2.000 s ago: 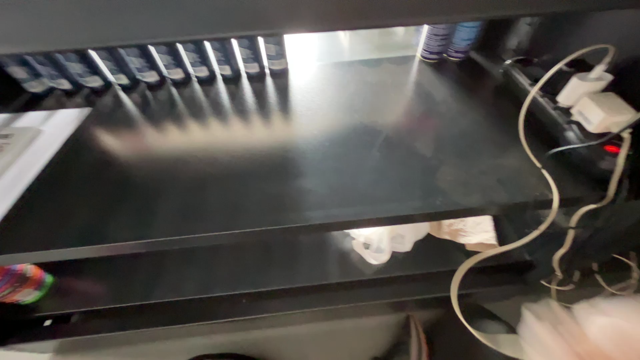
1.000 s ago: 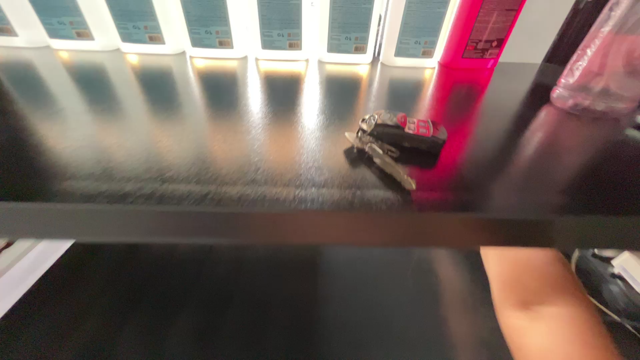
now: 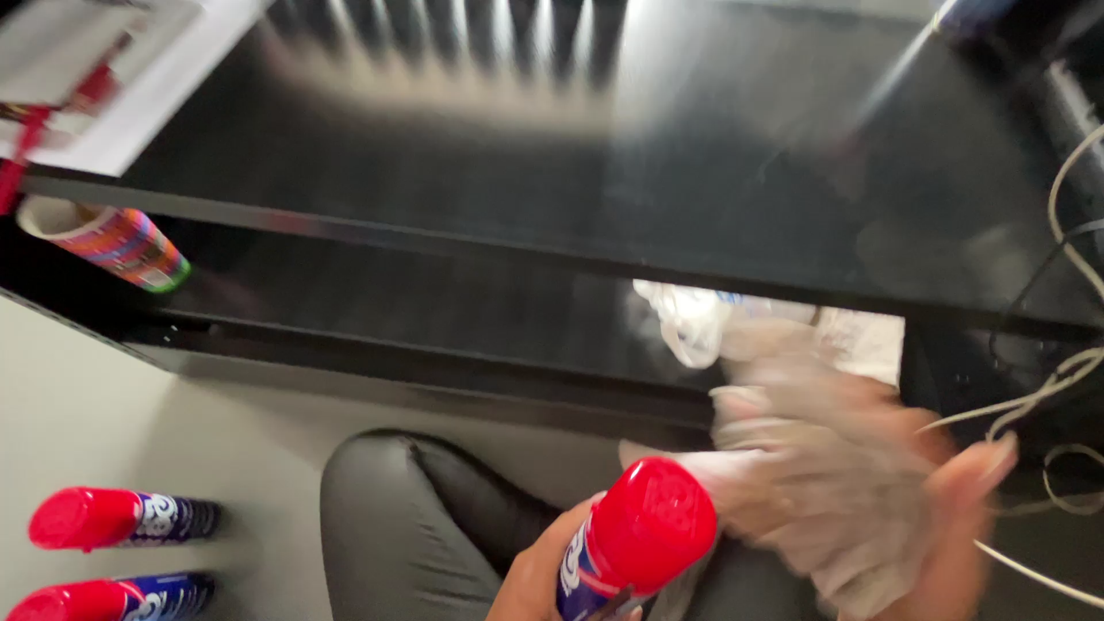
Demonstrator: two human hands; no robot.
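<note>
My left hand (image 3: 536, 569), low in the middle of the view, is closed around a blue spray can with a red cap (image 3: 660, 517). Just right of it, my right hand (image 3: 966, 517) holds a crumpled greyish cloth (image 3: 828, 474), blurred by motion, its thumb spread to the side. The cloth's left end lies close to the can's cap; whether they touch cannot be told. On the floor at lower left stand two similar red-capped cans, an upper one (image 3: 121, 517) and a lower one (image 3: 112, 601).
A black shelf (image 3: 483, 172) spans the view above a lower shelf (image 3: 414, 293). That lower one holds a colourful paper cup (image 3: 129, 246) and a white plastic bag (image 3: 690, 319). Pale cables (image 3: 1061, 371) hang at right. My knee (image 3: 397, 509) is below the shelves.
The view has swung down from the upper shelf with the keys. The can in my left hand and the cloth in my right now show; one second ago only a forearm was visible.
</note>
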